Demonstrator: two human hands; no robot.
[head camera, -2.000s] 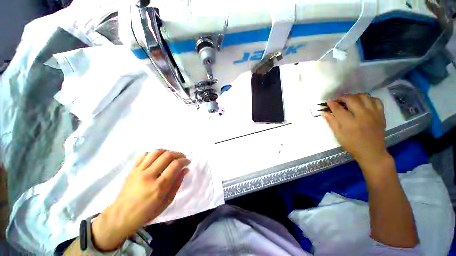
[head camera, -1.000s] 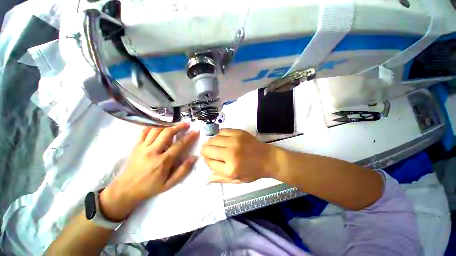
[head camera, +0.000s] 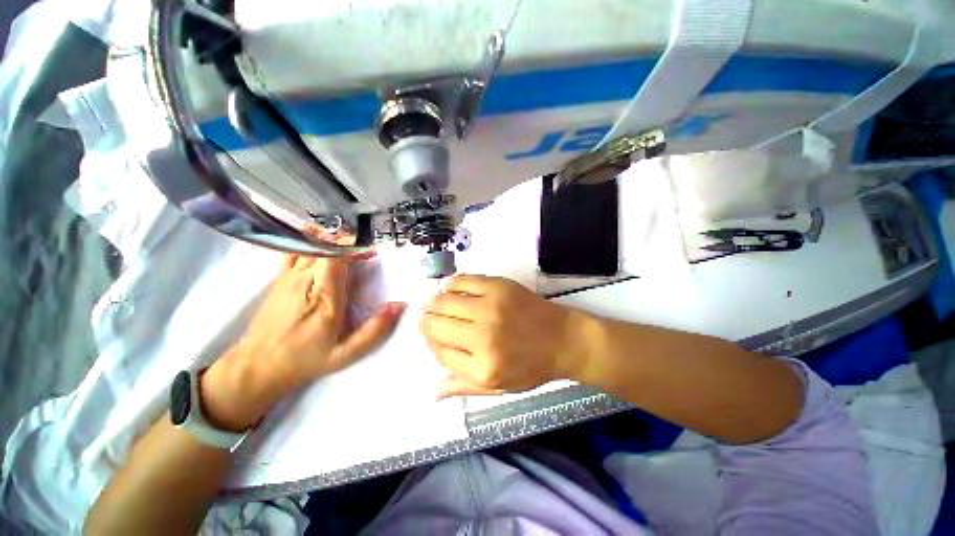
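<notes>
The white garment piece (head camera: 314, 419) lies flat on the machine table, running left and under the sewing head. My left hand (head camera: 298, 325) rests spread on it, palm down, fingertips partly hidden by the curved shiny bar (head camera: 225, 215). My right hand (head camera: 497, 333) is beside the round grey knob (head camera: 439, 264), fingers curled at the cloth's right side; whether it pinches the cloth is hidden. The presser foot and needle cannot be made out. The sewing machine (head camera: 346, 63) fills the top of the view.
A black phone (head camera: 579, 228) lies under the machine arm. Black thread snips (head camera: 752, 240) lie right of it. A ruled strip (head camera: 524, 410) follows the table's front edge. Grey cloth (head camera: 47, 209) heaps at far left. White cloth (head camera: 901, 440) lies on blue material at lower right.
My right hand has put down the snips and moved to the knob. My left hand has moved forward beside the head. The cloth's near edge has shifted away from me, uncovering the ruled strip.
</notes>
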